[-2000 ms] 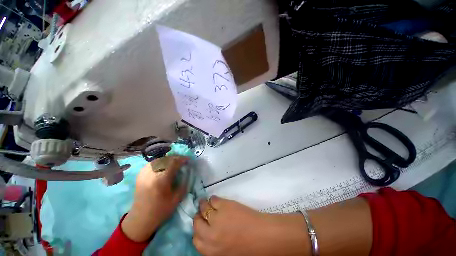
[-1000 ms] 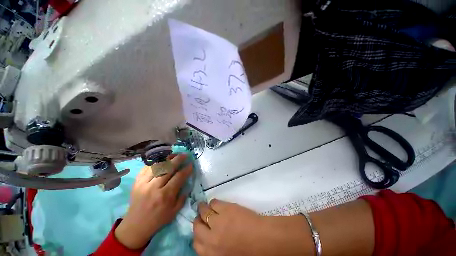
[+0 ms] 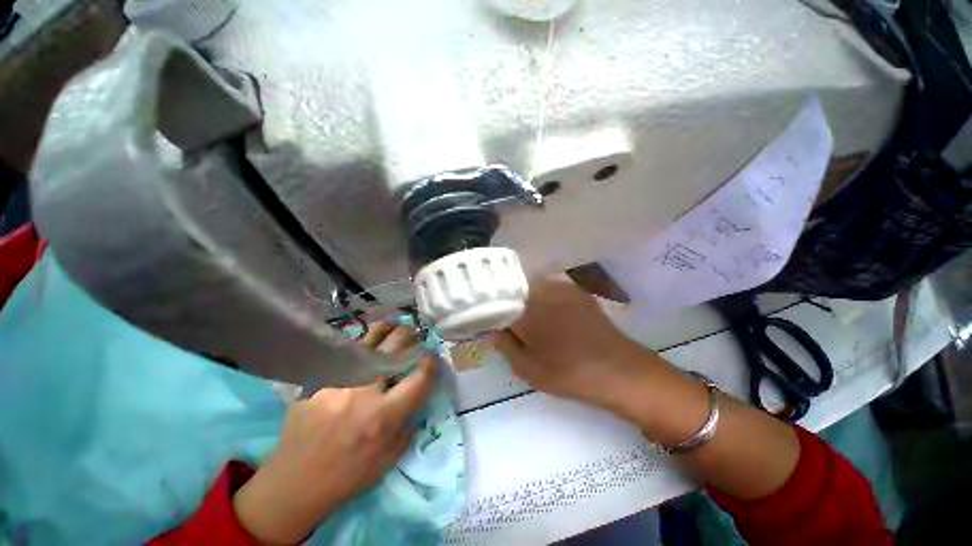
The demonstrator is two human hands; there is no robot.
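The aqua garment piece [image 3: 437, 469] lies gathered under and beside my left hand [image 3: 346, 432], with a larger spread at the left. My left hand pinches its folds near the needle area [image 3: 357, 315], fingertips close to the metal parts. My right hand [image 3: 560, 339] is just right of the white ribbed tension dial [image 3: 472, 290]; its fingertips are partly hidden, and what they touch cannot be told. A small tan block [image 3: 467, 354] shows below the dial. The off-white sewing machine head [image 3: 352, 117] fills the upper view.
Black-handled shears [image 3: 783, 363] lie at the right, near the dark checked cloth [image 3: 895, 229]. A handwritten paper note [image 3: 735, 229] is on the machine head. A printed ruler [image 3: 565, 485] runs along the table's front edge. The pale curved cover [image 3: 117, 224] stands at the left.
The view has shifted left and closer over the machine head. My right hand has moved from the cloth's near edge up beside the dial. My left hand remains on the cloth.
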